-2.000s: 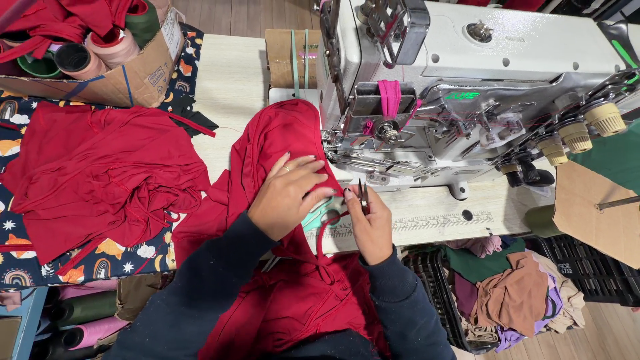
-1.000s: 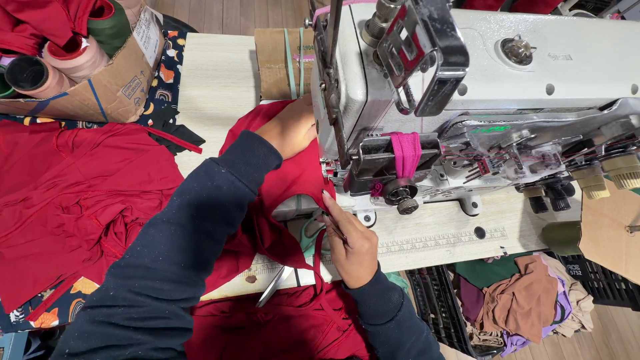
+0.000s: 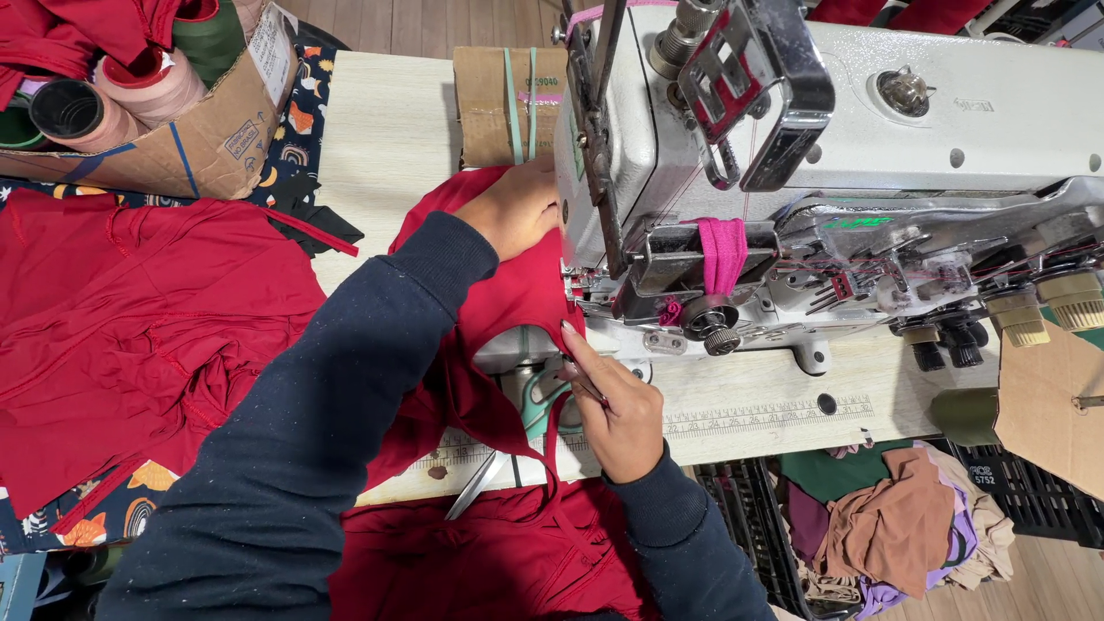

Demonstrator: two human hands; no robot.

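Note:
Red fabric [image 3: 517,289] lies under the presser-foot area of a white industrial sewing machine [image 3: 862,112]. My left hand [image 3: 515,207] rests on the fabric's far part, its fingertips hidden behind the machine head. Close in front of the presser foot, my right hand [image 3: 614,405] pinches the fabric edge between thumb and finger and also has a small dark metal tool in its palm, mostly hidden. Scissors with mint-green handles [image 3: 536,414] lie partly beneath a red strip, left of my right hand. More red fabric [image 3: 483,561] hangs at the table's near edge.
A red fabric pile [image 3: 147,319] covers the left side, below a cardboard box [image 3: 198,147] of thread cones. Cardboard with elastic bands [image 3: 483,103] stands behind the fabric. A black crate [image 3: 750,526] of cloth scraps sits at lower right, near a brown cardboard piece [image 3: 1052,405].
My left hand has moved from the middle of the red fabric to its far part beside the machine head. My right hand has come to the fabric edge by the presser foot. The view has moved closer.

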